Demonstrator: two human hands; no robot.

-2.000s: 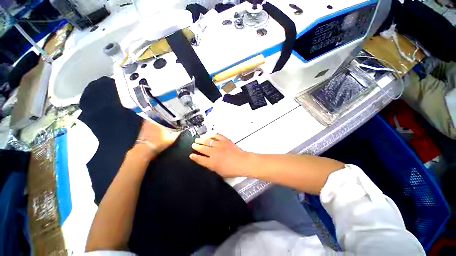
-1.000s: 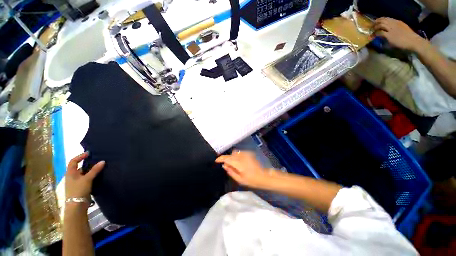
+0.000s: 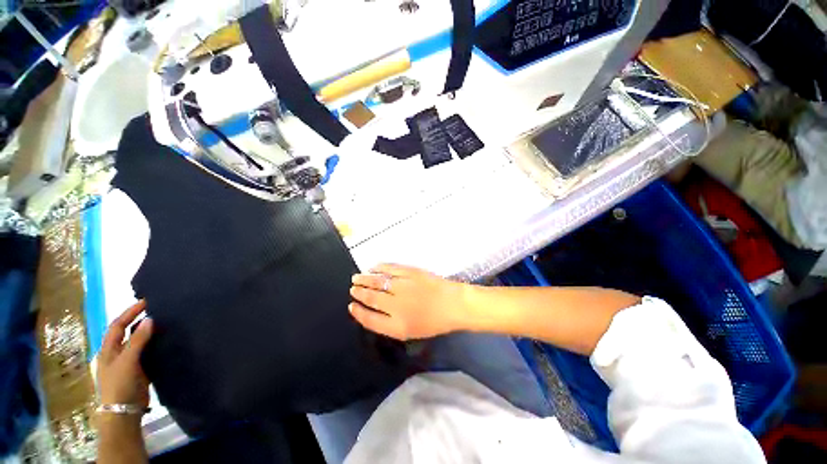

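A black, finely ribbed garment panel (image 3: 245, 290) lies spread on the white machine table, its curved cut-out on the left. Its upper right edge reaches the presser foot and needle area (image 3: 304, 177) of the white sewing machine (image 3: 363, 36). My left hand (image 3: 124, 358) is at the panel's lower left edge, thumb and fingers at the cloth; the grip is partly hidden. My right hand (image 3: 399, 302) lies at the panel's right edge by the table's front edge, fingertips on the cloth, fingers close together.
Black labels (image 3: 442, 136) lie on the machine bed. A black strip (image 3: 286, 77) drapes over the head. A device in a clear pouch (image 3: 580, 140) lies right of the machine. A blue crate (image 3: 671, 299) stands below right. Another person's clothed leg (image 3: 753, 163) shows at the far right.
From the needle area, both hands moved down to the panel's sides, and the panel was spread flat. Since one second ago, my right hand moved slightly left on the edge and the view shifted.
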